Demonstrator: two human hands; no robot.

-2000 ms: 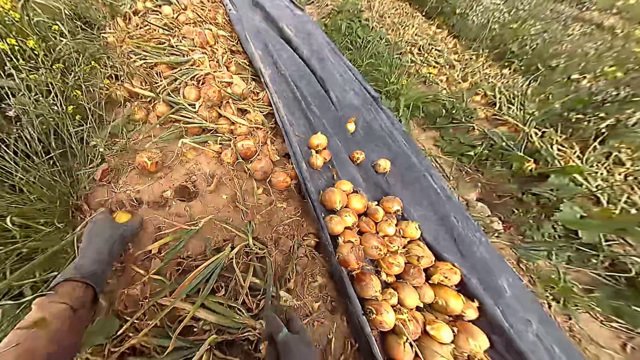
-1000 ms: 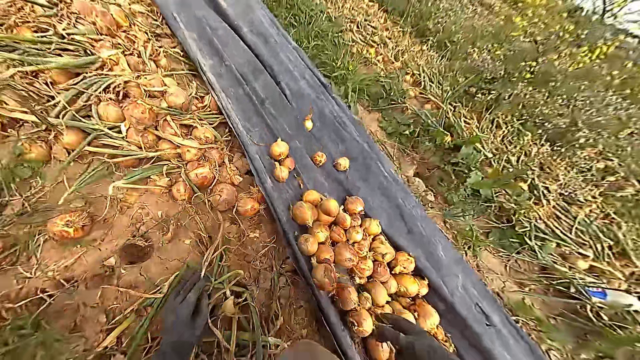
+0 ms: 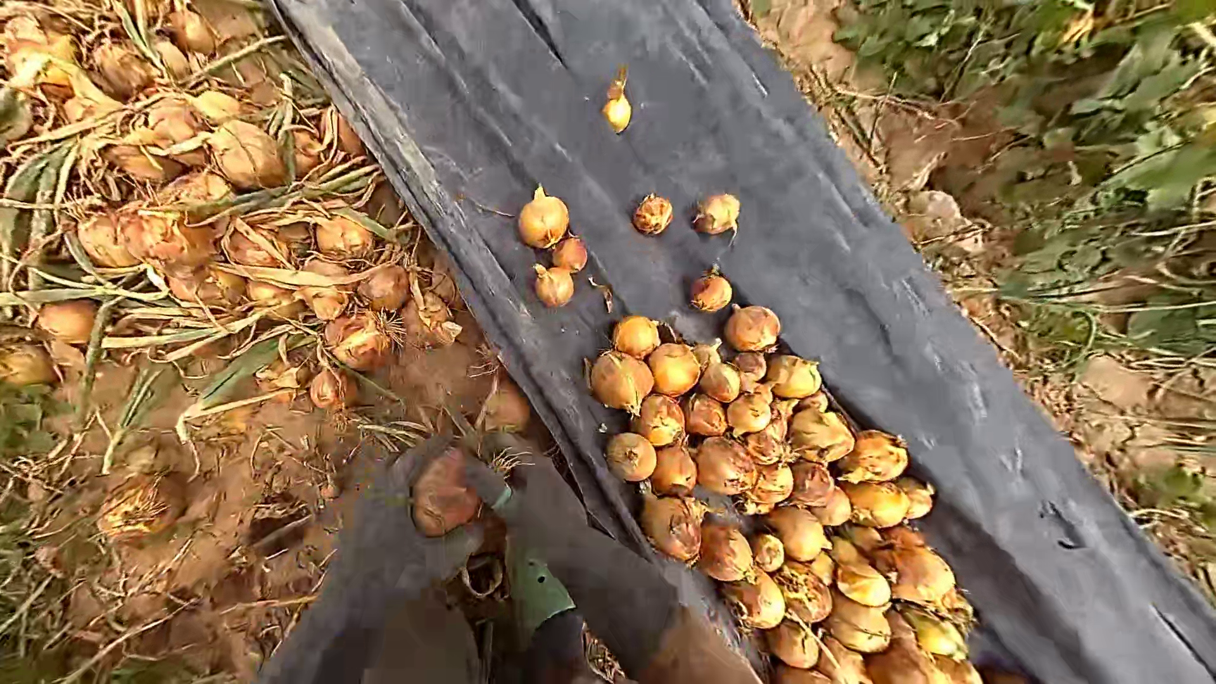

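Observation:
My left hand point(image 3: 404, 527), in a dark glove, is closed around a brown onion point(image 3: 445, 492) low in the view, left of centre. Close against its right side is my right hand point(image 3: 579, 532), also gloved and blurred; its fingertips point toward that onion. A green object point(image 3: 540, 589) shows between the two hands, too blurred to name, and whether my right hand grips it is unclear. Right of the hands, a pile of trimmed yellow onions point(image 3: 727, 465) lies on a dark fabric strip point(image 3: 855, 285). Several smaller onions point(image 3: 543, 220) lie apart above the pile.
Onions with long dry leaves point(image 3: 247, 157) lie heaped on the soil at the upper left. A single onion point(image 3: 141, 506) sits on the ground at lower left. Leafy green plants point(image 3: 1140, 142) and dry stalks border the strip on the right.
My right hand has moved from the pile to beside my left hand. An onion now shows in my left hand. More onions lie at the top of the pile. The view is closer to the strip.

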